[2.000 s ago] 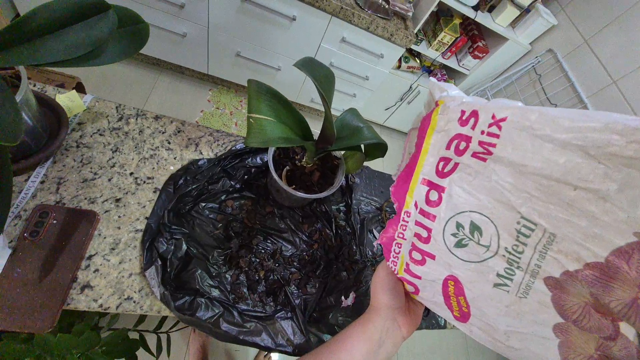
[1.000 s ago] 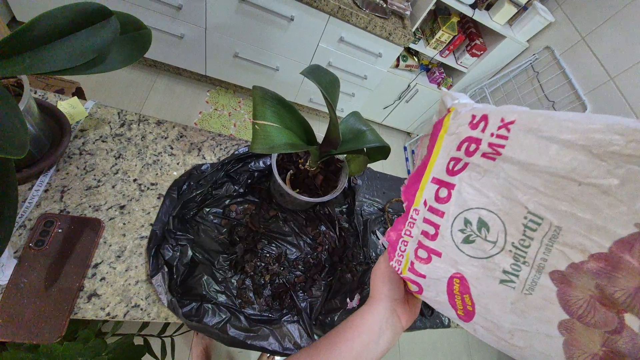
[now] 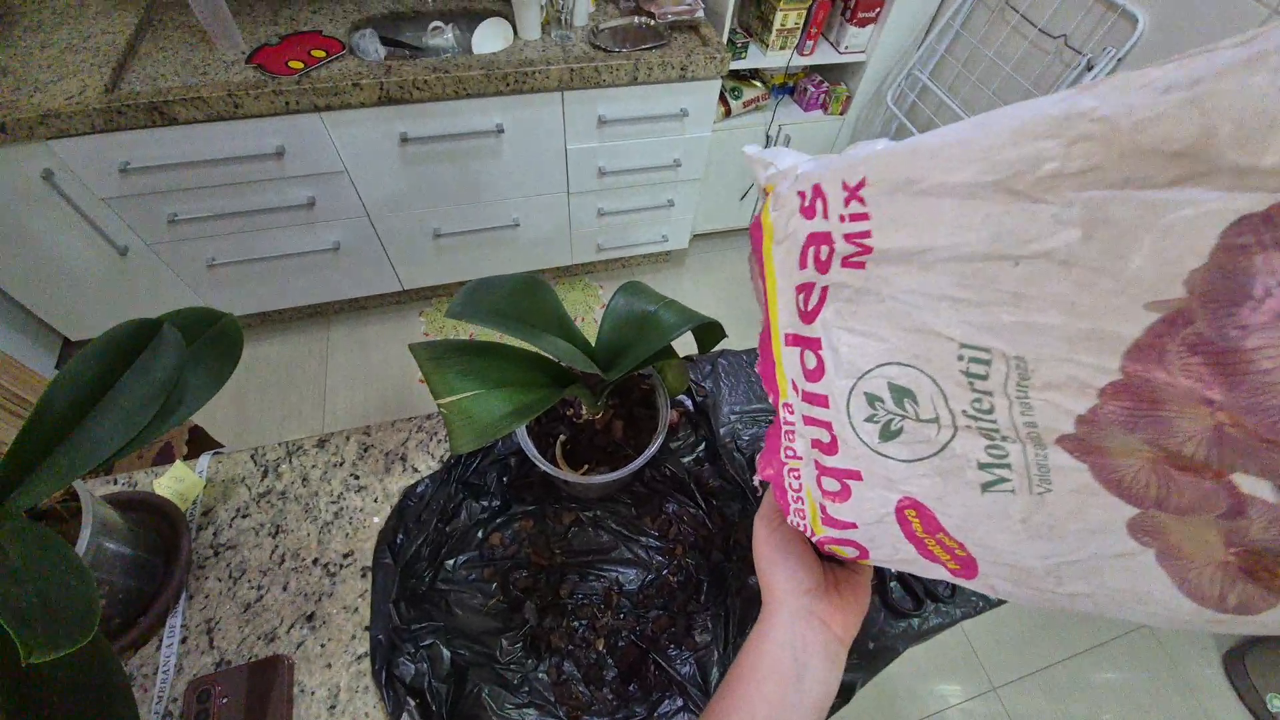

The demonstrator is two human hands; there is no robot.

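My left hand (image 3: 810, 575) grips the lower edge of a white and pink bag of orchid bark mix (image 3: 930, 330), near its torn end. The bag lies on its side in the air and reaches past the right edge of view. My right hand is out of view. Left of the bag, an orchid with broad green leaves (image 3: 500, 390) stands in a clear plastic pot (image 3: 590, 480) holding dark bark. Under the pot a black plastic bag (image 3: 430, 560) is spread over the granite counter (image 3: 290, 540), with loose bark pieces (image 3: 600, 590) scattered on it.
Another potted plant (image 3: 130, 570) stands at the left, with a phone (image 3: 240, 690) near it. Black looped handles (image 3: 905, 595) show below the bag. Beyond are white drawers (image 3: 450, 170), a granite worktop (image 3: 640, 70), shelves (image 3: 800, 60) and a drying rack (image 3: 1010, 60).
The view has tilted up, showing more of the far worktop. My left hand keeps its grip on the bag throughout, and the potted orchid stays on the black plastic.
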